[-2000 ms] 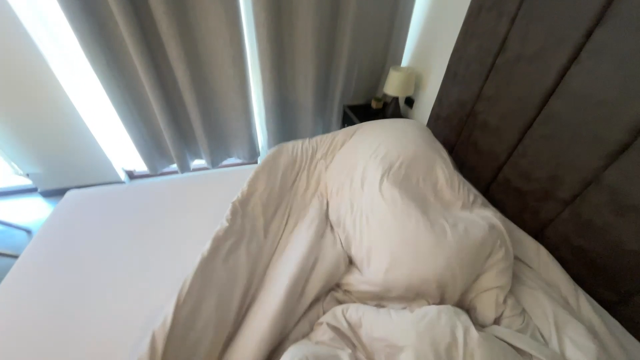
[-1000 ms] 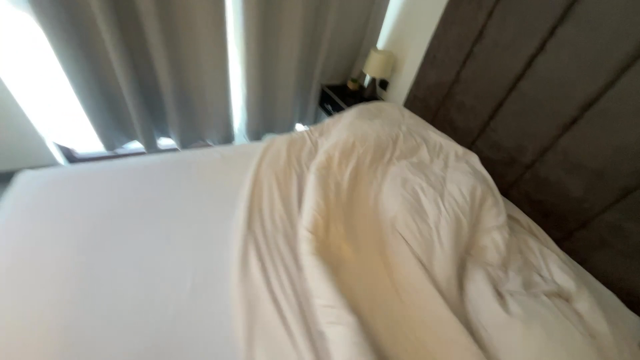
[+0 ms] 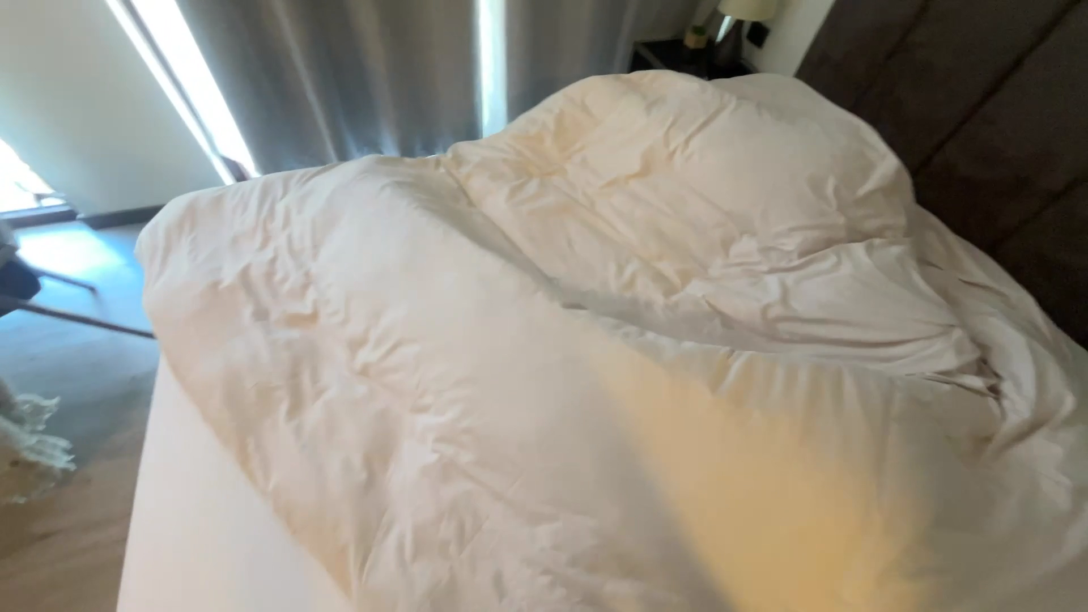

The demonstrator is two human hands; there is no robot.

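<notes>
Neither my left hand nor my right hand shows in the head view. A rumpled cream duvet (image 3: 408, 340) covers most of the bed, with a deep fold running from its far edge toward the right. Its far right part is bunched into a high mound beside the dark upholstered headboard (image 3: 960, 110). At the lower left a strip of the white mattress surface (image 3: 204, 510) is uncovered. What lies under the mound is hidden.
Behind the bed hang grey curtains (image 3: 365, 76). A dark nightstand (image 3: 654, 58) with a lamp (image 3: 748, 8) stands beyond the mound. On the left floor are thin dark furniture legs (image 3: 76, 314) and a fringed textile (image 3: 34, 442).
The duvet has spread left across the bed, over the part of the white mattress surface that was bare in the earlier frames.
</notes>
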